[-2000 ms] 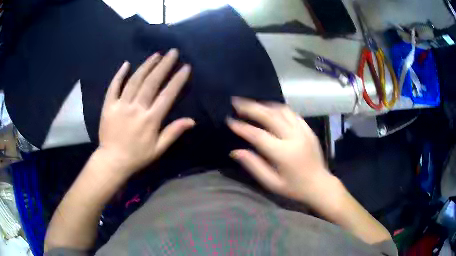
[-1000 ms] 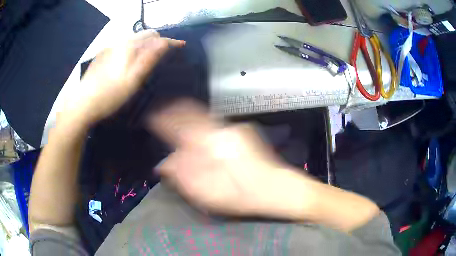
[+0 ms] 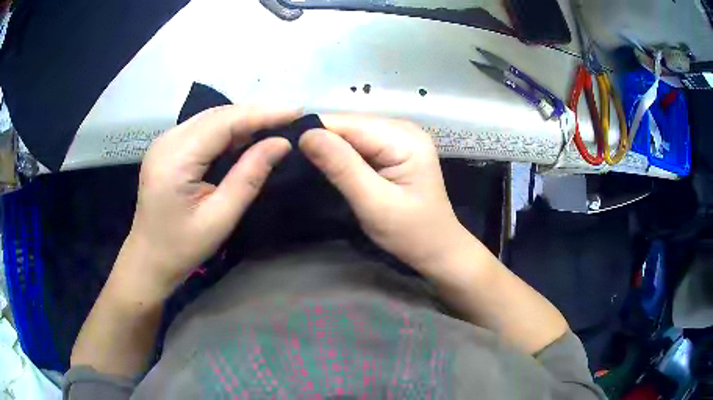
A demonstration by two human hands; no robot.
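A dark cut piece of cloth (image 3: 307,123) is pinched between both hands over the table's front edge. A pointed corner of dark cloth (image 3: 202,101) sticks out beyond my left hand. My left hand (image 3: 205,176) holds the cloth between thumb and fingers. My right hand (image 3: 383,172) pinches it close beside the left thumb. The rest of the piece hangs down toward the lap and merges with the dark cloth there, so its outline cannot be told.
Another dark panel (image 3: 74,66) lies at the left. Purple-handled snips (image 3: 522,87), red and yellow scissors (image 3: 600,113), a phone (image 3: 539,19) and a blue tray (image 3: 661,129) are at the right. A ruler tape (image 3: 500,147) runs along the front edge. A blue basket (image 3: 23,266) stands at lower left.
The dark cloth that covered the table's middle has been drawn toward me, baring the table and ruler tape. Both hands have come together at the front edge, pinching the cloth.
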